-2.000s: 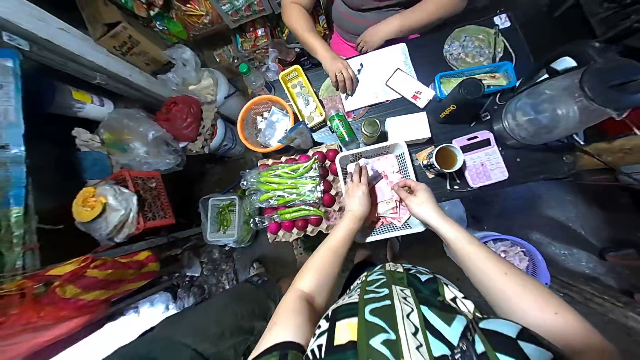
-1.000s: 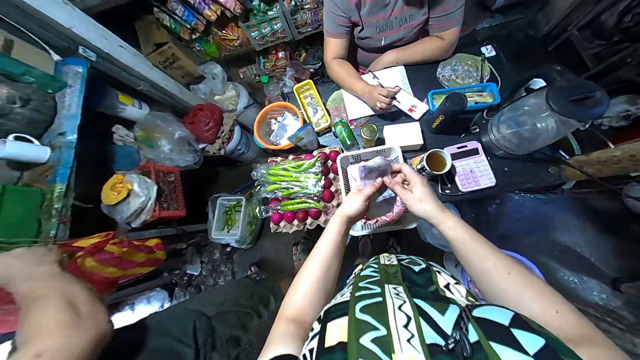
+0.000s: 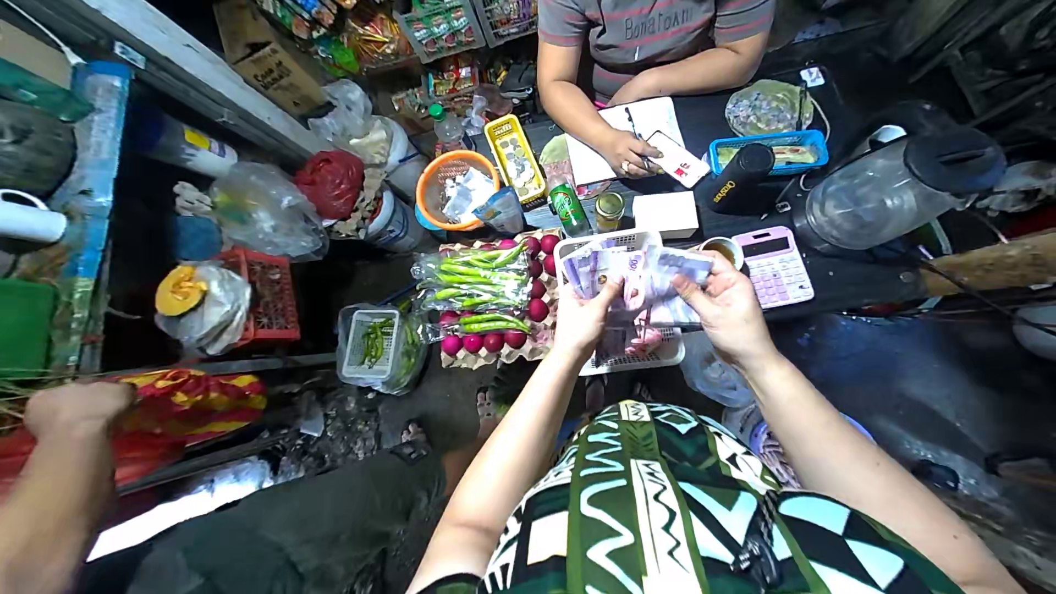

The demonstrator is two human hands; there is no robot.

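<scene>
Purple banknotes [image 3: 634,272] are fanned between my two hands above a white plastic basket [image 3: 667,353]. My left hand [image 3: 587,312] grips the left part of the fan, its thumb on top. The right part is pinched in my right hand [image 3: 726,301], beside a cup of brown drink [image 3: 724,247] that it partly hides. More notes lie in the basket, largely covered by my hands. Left of the basket, bagged green chili peppers [image 3: 483,276] rest on a carton tray of red-purple eggs [image 3: 538,310].
Across the table a person [image 3: 660,49] holds a phone [image 3: 678,160] over an open notebook [image 3: 668,115]. A pink calculator [image 3: 774,266], a blue tray [image 3: 813,151] and a clear jug [image 3: 866,194] stand right. An orange basket [image 3: 425,186] and a yellow coin tray [image 3: 502,140] stand left.
The notes, bunched between my hands a second ago, are now spread in a fan. Another person's arm, first seen a second ago at the lower left, remains there.
</scene>
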